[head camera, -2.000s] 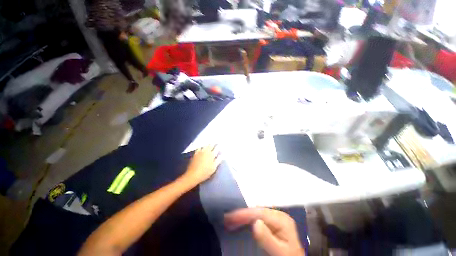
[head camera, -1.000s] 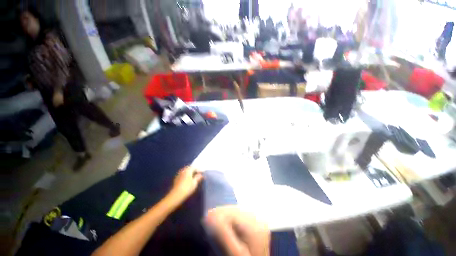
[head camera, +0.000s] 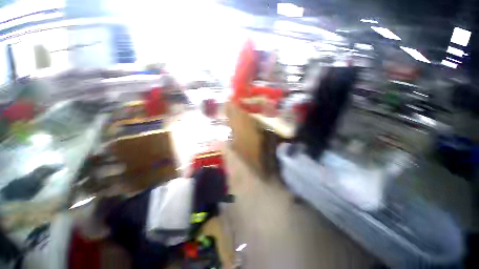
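Neither my left hand nor my right hand is in the picture. The view is strongly blurred. Nearest in front, low and left of centre, lies a pile of dark cloth (head camera: 131, 218) with a folded pale grey-white piece (head camera: 170, 210) on it. A small yellow-green stripe (head camera: 198, 217) shows on dark cloth beside it. Orange and green bits (head camera: 197, 249) lie below. The sewing machine head and the navy panel cannot be made out.
A pale blue trough (head camera: 336, 210) runs along the right. A floor aisle (head camera: 268, 220) lies between it and the pile. Brown boxes (head camera: 144, 157) stand behind left. A tall dark shape (head camera: 328, 107) rises behind the trough. A table edge (head camera: 86, 152) shows at left.
The view has swung far to the right, away from the white sewing table. Both hands, the navy panel and the grey piece have left the picture.
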